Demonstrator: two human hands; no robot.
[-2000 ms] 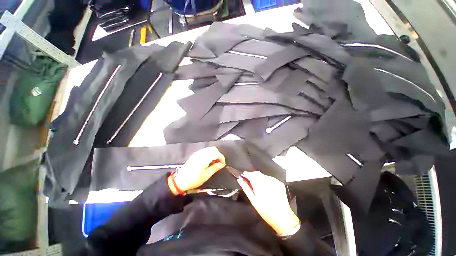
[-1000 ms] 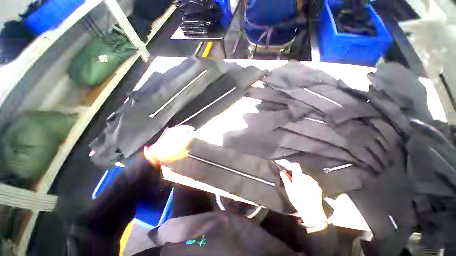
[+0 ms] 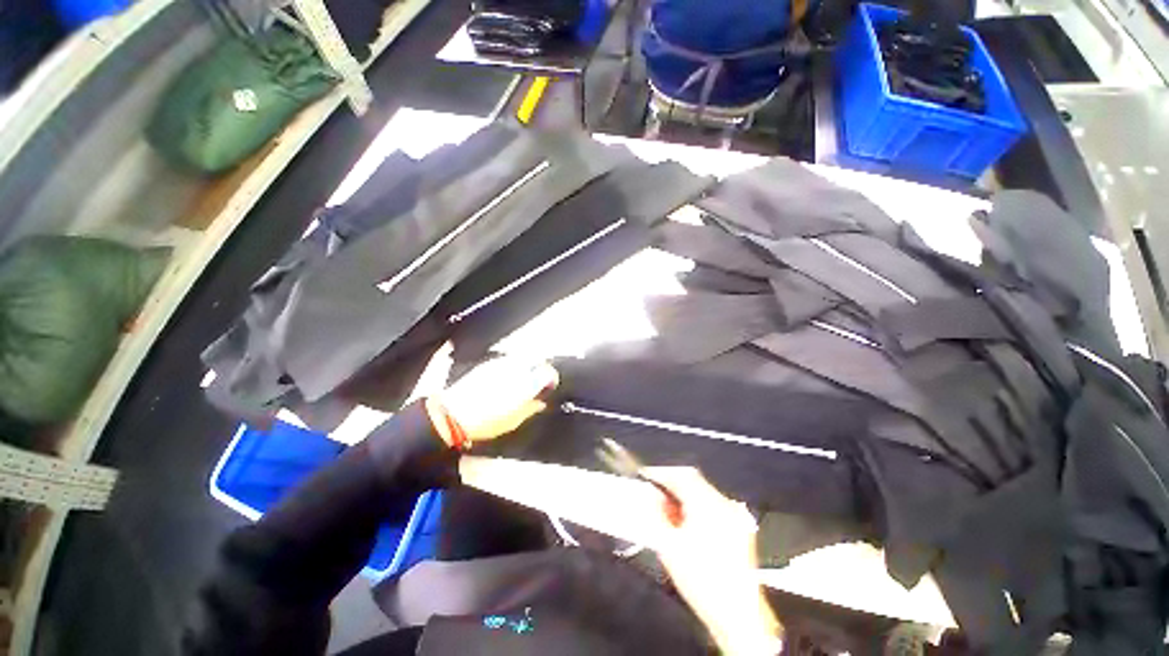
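Note:
A dark zippered panel (image 3: pixel 756 408) lies across the near part of the table, its silver-white zipper (image 3: pixel 699 431) running left to right. My left hand (image 3: pixel 497 397) is on the panel's left end, fingers at its edge near the zipper's end; a firm grip cannot be told. My right hand (image 3: pixel 713 538) is below the zipper and holds small thread snips (image 3: pixel 621 459), metal tips pointing up-left, with a red part at the fingers. The tips are apart from the zipper.
Two zippered panels (image 3: pixel 410 276) top a layered stack at left. A messy heap of panels (image 3: pixel 885 288) covers the right. A blue bin (image 3: pixel 276 477) is under the left edge, another blue bin (image 3: pixel 929 122) beyond the table. Green sacks (image 3: pixel 237 109) sit on the left shelf.
The zippered panel has shifted right, with its zipper's left end now beside my left hand. My left hand has moved right; my right hand has moved left and down, away from the panel's right end.

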